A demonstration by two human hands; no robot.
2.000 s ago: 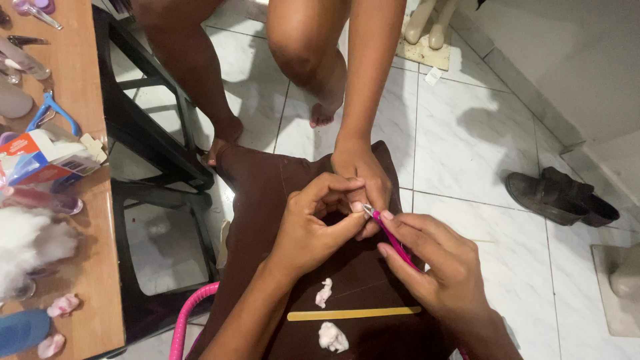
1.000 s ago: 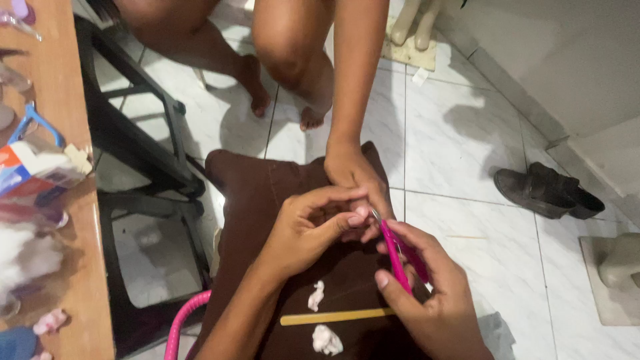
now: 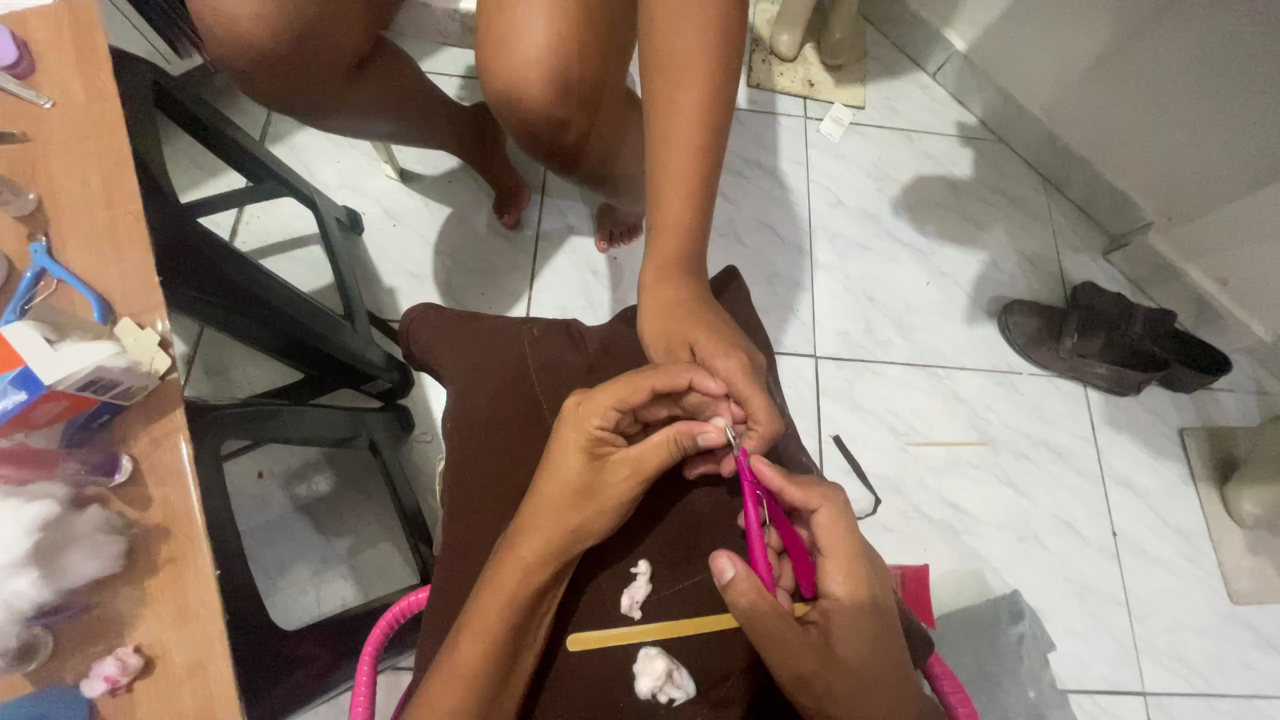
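Note:
My left hand (image 3: 620, 450) holds a finger of the other person's hand (image 3: 715, 350) between thumb and fingers. In my right hand (image 3: 830, 590) is a pink-handled cuticle nipper (image 3: 752, 520), its metal jaws at that person's fingertip. Whether the jaws touch the nail or the skin beside it, I cannot tell. The other person's hand lies over a brown cloth-covered cushion (image 3: 500, 430). Nearer to me on the brown cloth are a yellow nail file (image 3: 650, 632), partly behind my right hand, and two used cotton wads (image 3: 636, 588), (image 3: 662, 676).
A wooden table (image 3: 190, 560) at the left holds white cotton (image 3: 60, 550), a blue-handled nipper (image 3: 60, 275), a box (image 3: 70, 385) and bottles. Dark plastic stools (image 3: 260, 250) stand beside it. Dark shoes (image 3: 1110, 340) lie on the tiled floor at the right.
The pink nipper's handles have spread apart since the earliest frame, and my right hand has loosened around them. My left hand still holds the other person's finger.

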